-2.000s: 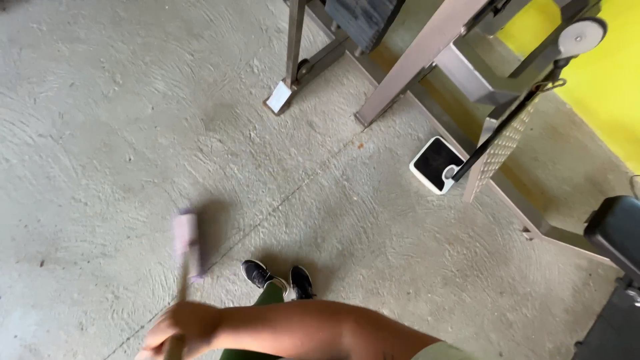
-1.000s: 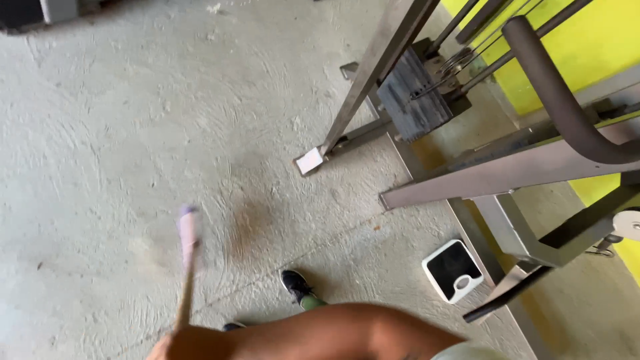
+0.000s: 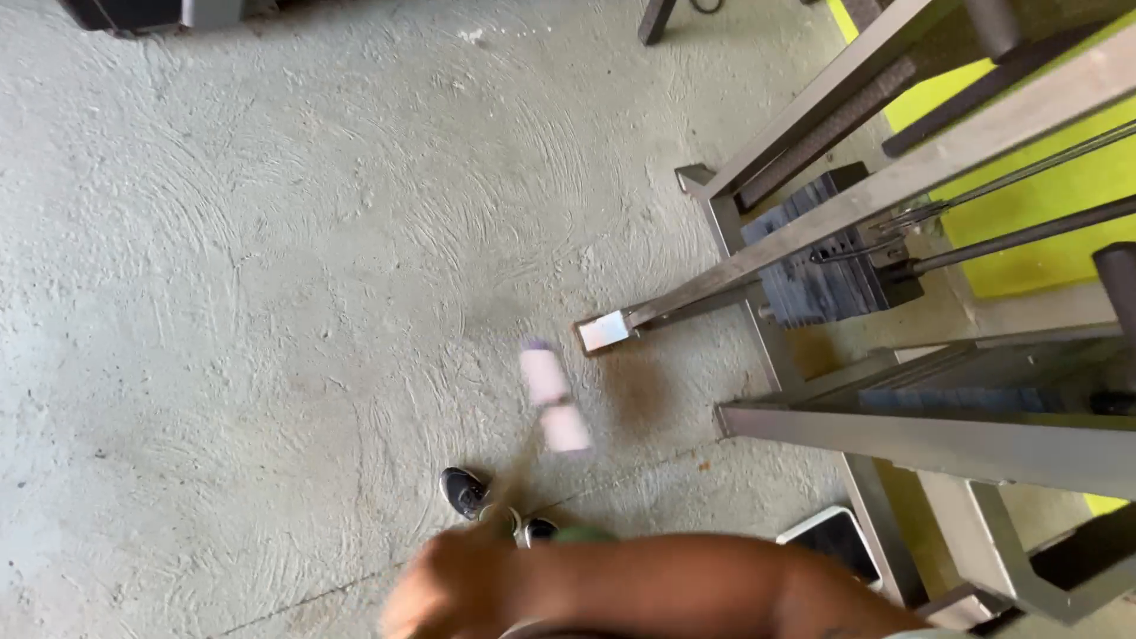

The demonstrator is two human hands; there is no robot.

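Observation:
My right hand (image 3: 444, 581), blurred, is closed around the wooden handle (image 3: 515, 484) of a long-handled floor tool, a broom or mop. Its pale pink head (image 3: 555, 399) with purple ends is just left of the white-capped foot (image 3: 605, 331) of a metal gym machine, with a gap between them. A brown shadow lies on the floor to the right of the head. The forearm stretches across the bottom from the right. My left hand is not in view.
My black shoes (image 3: 463, 493) are on the rough concrete floor (image 3: 311, 266). The gym machine's frame (image 3: 923, 439) and weight stack (image 3: 812, 257) fill the right side. A bathroom scale (image 3: 834, 541) is partly behind my forearm. Dark equipment (image 3: 151, 13) stands at the top left.
The pink head has moved from left of my feet to close beside the machine's white-capped foot, my right hand still gripping the handle. The view has shifted, showing more of the weight stack.

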